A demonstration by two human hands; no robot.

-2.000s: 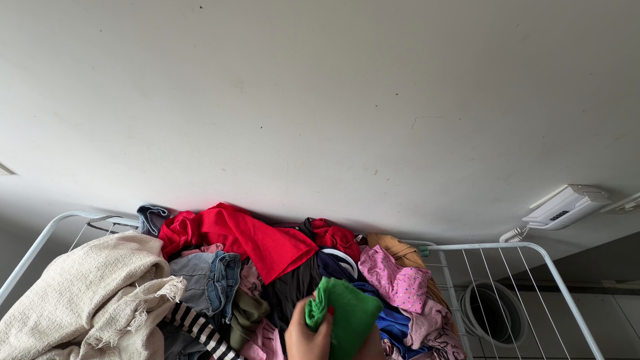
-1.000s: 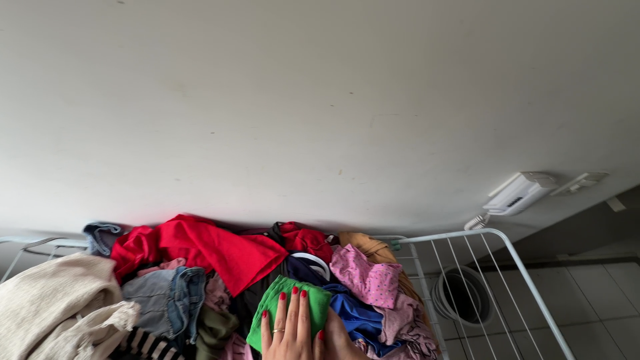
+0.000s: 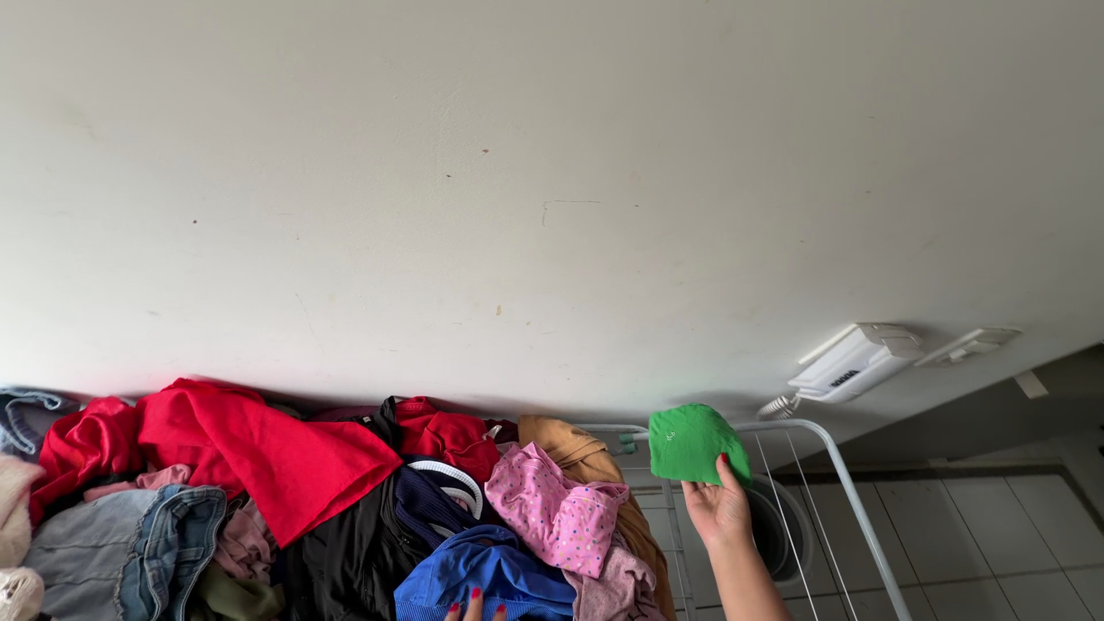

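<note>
A folded green cloth garment (image 3: 697,444) is held in my right hand (image 3: 720,509), over the right part of the white wire drying rack (image 3: 841,470). At the bottom edge, the fingertips of my left hand (image 3: 474,608) rest at a blue garment (image 3: 487,573); the rest of that hand is out of view. Around it lie a pink dotted garment (image 3: 552,509), a black garment (image 3: 341,552), a red cloth (image 3: 276,457), a denim garment (image 3: 129,548) and a tan garment (image 3: 573,444), heaped on the rack.
The white wall (image 3: 517,216) rises behind the rack. A white wall intercom (image 3: 858,362) with a coiled cord and a switch plate (image 3: 970,347) are mounted at the right. A grey bucket (image 3: 785,530) stands on the tiled floor (image 3: 949,526) beyond the rack's wires.
The green garment has moved right, from over the heap to above the rack's right part, now in my right hand only. My left hand has come off it. The view has shifted right.
</note>
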